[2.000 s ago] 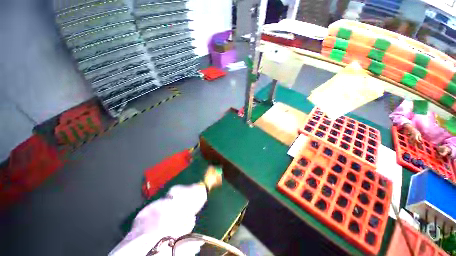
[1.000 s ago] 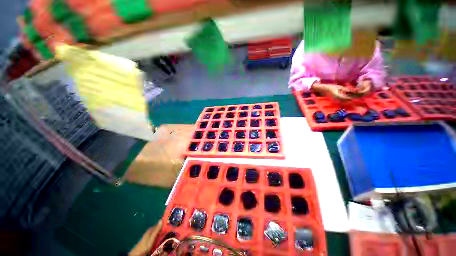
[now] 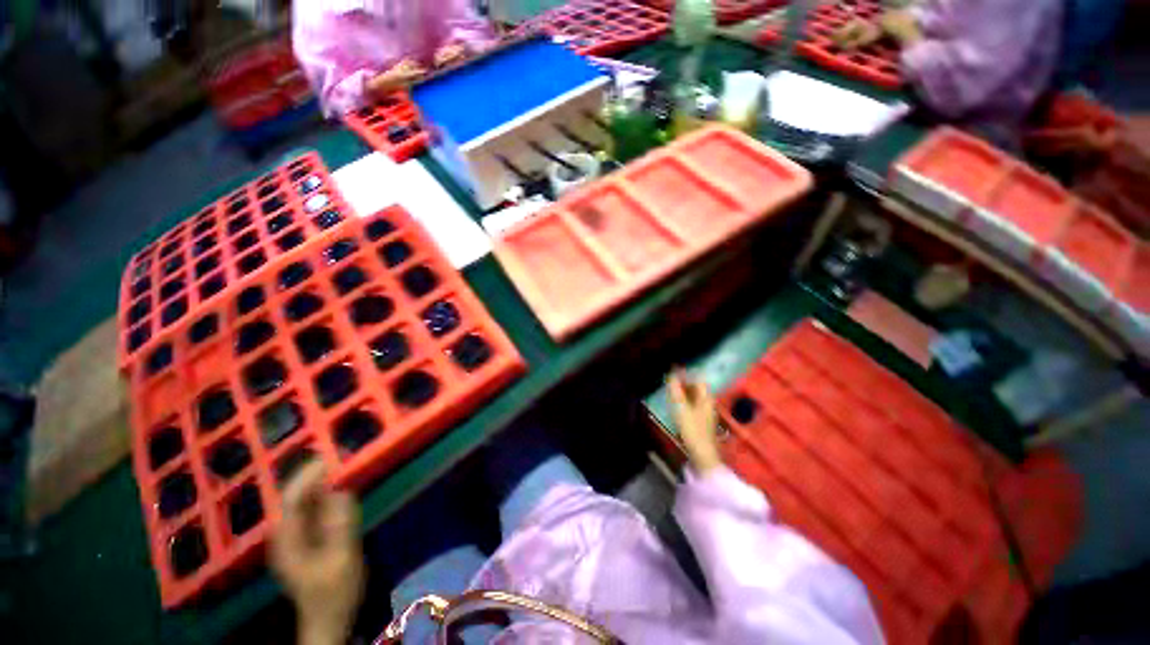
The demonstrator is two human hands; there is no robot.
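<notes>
A red compartment tray [image 3: 322, 406] full of black rounded units lies on the green-matted bench at left. A second such tray [image 3: 227, 239] lies behind it. My left hand [image 3: 315, 542] is blurred at the near tray's front edge, close to a black unit [image 3: 298, 464]; whether it holds anything cannot be told. My right hand [image 3: 691, 410] is beside the left edge of a lower red tray [image 3: 870, 466], with fingers slightly apart and no object visible in it. One black unit [image 3: 743, 408] sits in that tray's corner near my fingers.
A shallow long-slot tray [image 3: 650, 227] lies right of the near tray. Behind it are a blue-topped box [image 3: 511, 95] and white paper [image 3: 410, 202]. A tan board [image 3: 78, 416] is at far left. People in pink work across the bench. Another red tray [image 3: 1009, 202] is raised at right.
The view has swung right, bringing the slot tray and lower tray into sight. My left hand is now at the near tray's front edge, and my right hand shows by the lower tray.
</notes>
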